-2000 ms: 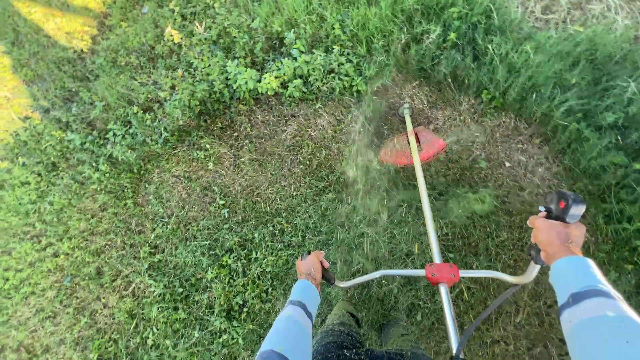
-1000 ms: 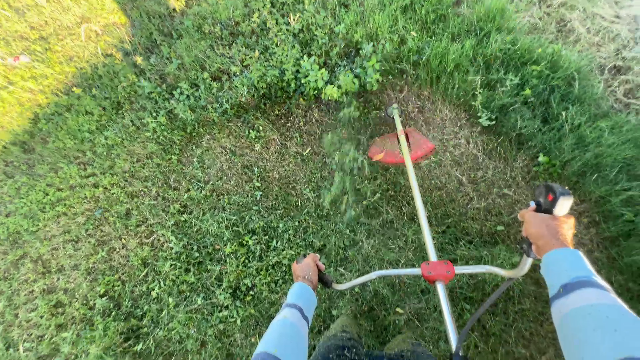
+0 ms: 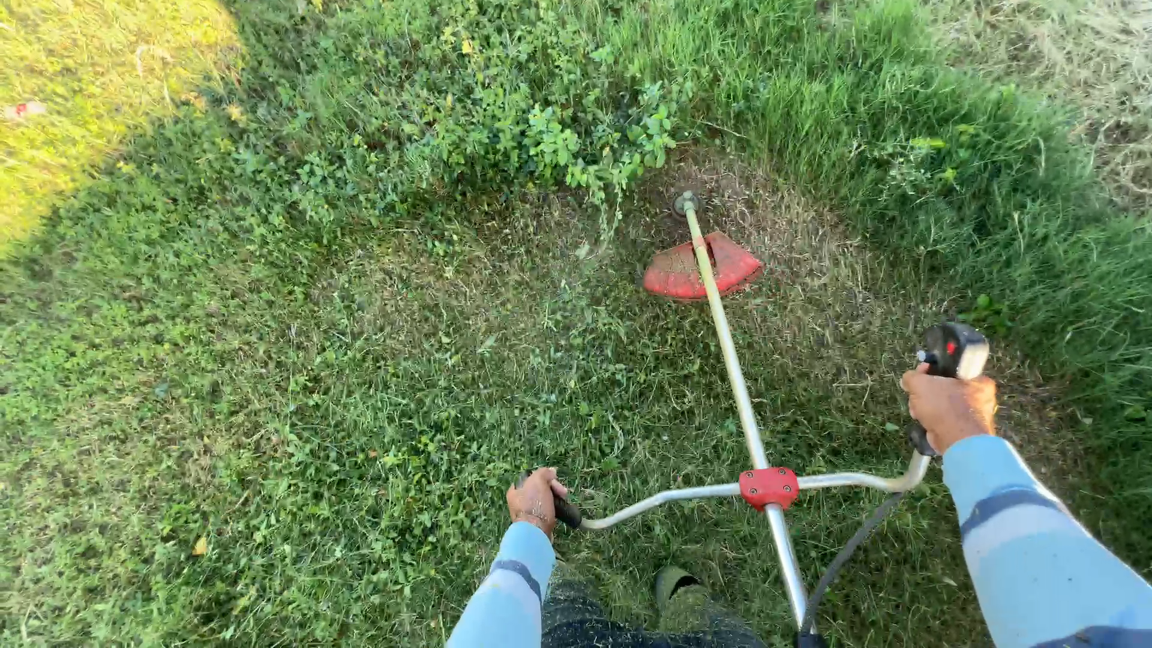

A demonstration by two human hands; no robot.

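Note:
My left hand is closed around the black left grip of a brush cutter's handlebar. My right hand holds the right grip, just below its black throttle housing. A red clamp joins the handlebar to the long metal shaft. Across the far part of the shaft sits a red guard, littered with clippings. Beyond it, the cutting head is low over short brown stubble; its cutting part cannot be made out.
Leafy weeds stand just ahead and left of the head. Taller grass curves along the right. Dry cut grass lies at the top right. My shoe is on the ground below the handlebar.
Both hands keep their hold on the handlebar. The plume of flying clippings beside the cutting head has thinned since the earliest frame. The view has shifted somewhat.

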